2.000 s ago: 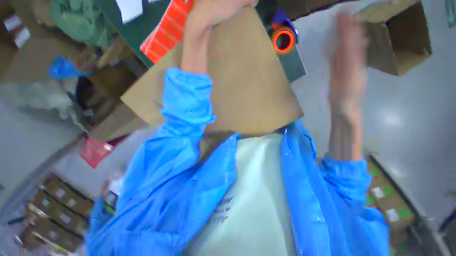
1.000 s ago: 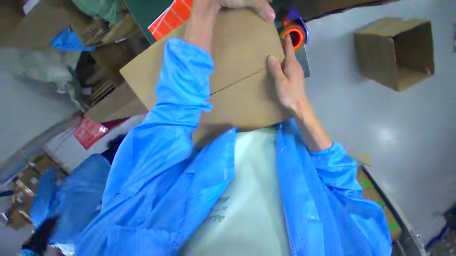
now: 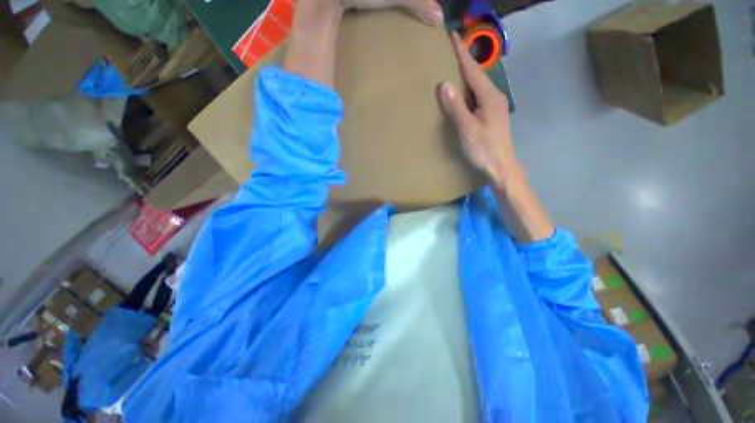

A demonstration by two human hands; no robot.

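Note:
A plain brown carton point(image 3: 389, 116) is held against my body, one panel facing up. No centre seam shows on it now. My left hand point(image 3: 389, 7) lies over its far edge, partly cut off by the top of the picture, with the thumb on the panel. My right hand point(image 3: 484, 128) grips the right edge, thumb on top and fingers along the side. The tape dispenser point(image 3: 483, 41), blue-purple with an orange ring, lies on the dark green table point(image 3: 217, 26) just beyond my right fingertips. A red-orange label sheet point(image 3: 266, 33) lies beyond the carton at the left.
An open brown carton point(image 3: 633, 62) stands on the grey floor at the upper right. Green-labelled cartons point(image 3: 629, 318) are stacked behind a rail at the lower right. Scrap cardboard and a blue plastic piece point(image 3: 103, 81) lie at the left. A person in blue point(image 3: 116, 351) is at the lower left.
My right hand, raised off the carton two seconds ago, now holds its right edge. The centre seam seen a second ago no longer shows. My left hand stays at the far edge.

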